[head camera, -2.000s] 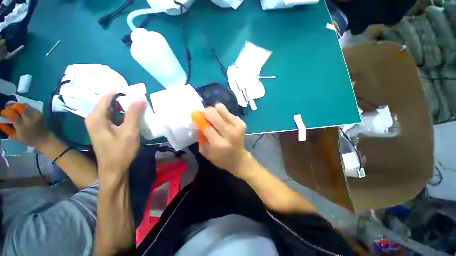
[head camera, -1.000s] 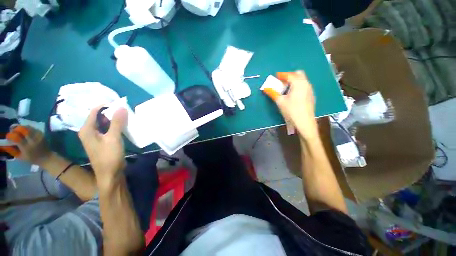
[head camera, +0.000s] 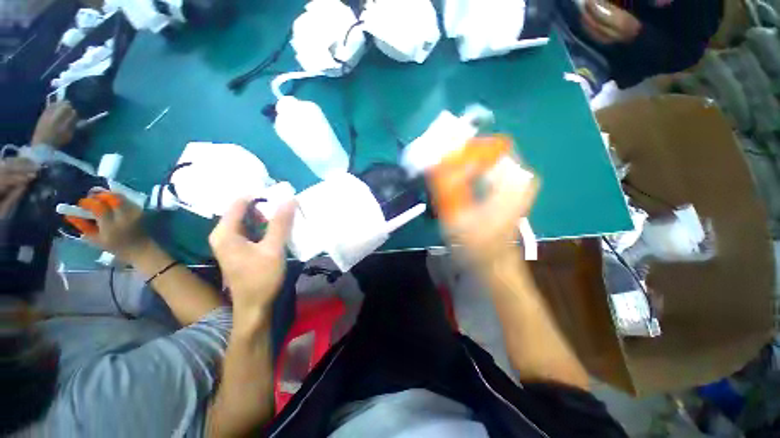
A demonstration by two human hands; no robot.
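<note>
A white security camera with a flat white antenna and a dark rounded part lies at the table's near edge. My left hand grips its narrow left end between thumb and fingers. My right hand, with orange finger cots, is motion-blurred to the right of the unit, apart from it. A blurred white bag or wipe lies beside its fingertips. Whether my right hand holds anything is unclear.
A wash bottle lies behind the unit. Another white unit lies left, and several stand at the back. An open cardboard box is at the right. A neighbour's hand works at the left; another person's hand is back right.
My right hand has left the camera, reached right to a small white block, then moved back left and blurred. My left hand keeps its grip. The whole view has shifted.
</note>
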